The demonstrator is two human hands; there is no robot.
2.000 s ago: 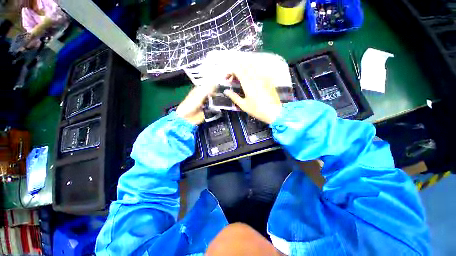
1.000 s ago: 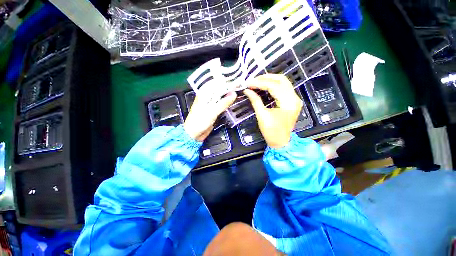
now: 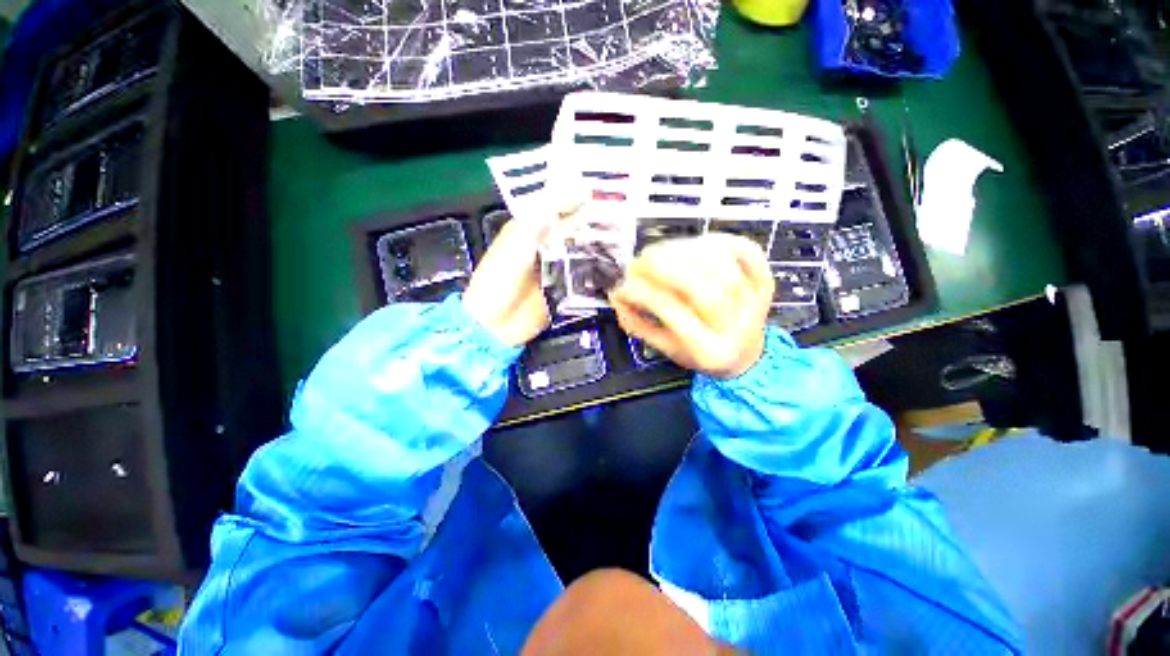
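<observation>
A white-and-black die-cut sheet (image 3: 693, 160) with rows of slots is held up over the foam tray (image 3: 372, 256). My left hand (image 3: 513, 276) grips its left part. My right hand (image 3: 699, 297) is at its lower middle, fingers closed on a dark piece at the sheet's lower edge; whether that piece is separate from the sheet cannot be told. Phone housings (image 3: 425, 260) lie in the tray, several partly hidden by the sheet and hands. A phone housing (image 3: 857, 267) shows at the tray's right end, and another (image 3: 562, 363) below my left hand.
A plastic-wrapped grid-patterned stack (image 3: 475, 51) lies behind the tray. A blue parts bin (image 3: 888, 36) and yellow round object (image 3: 770, 10) are at the back. White paper (image 3: 952, 195) and thin tweezers (image 3: 910, 167) lie right. Stacked foam trays (image 3: 193, 320) stand left.
The sheet has swung from a raised, curled position to lie flatter, facing me, over the tray. My right hand has moved slightly lower and its fingers have closed in. The view has shifted slightly.
</observation>
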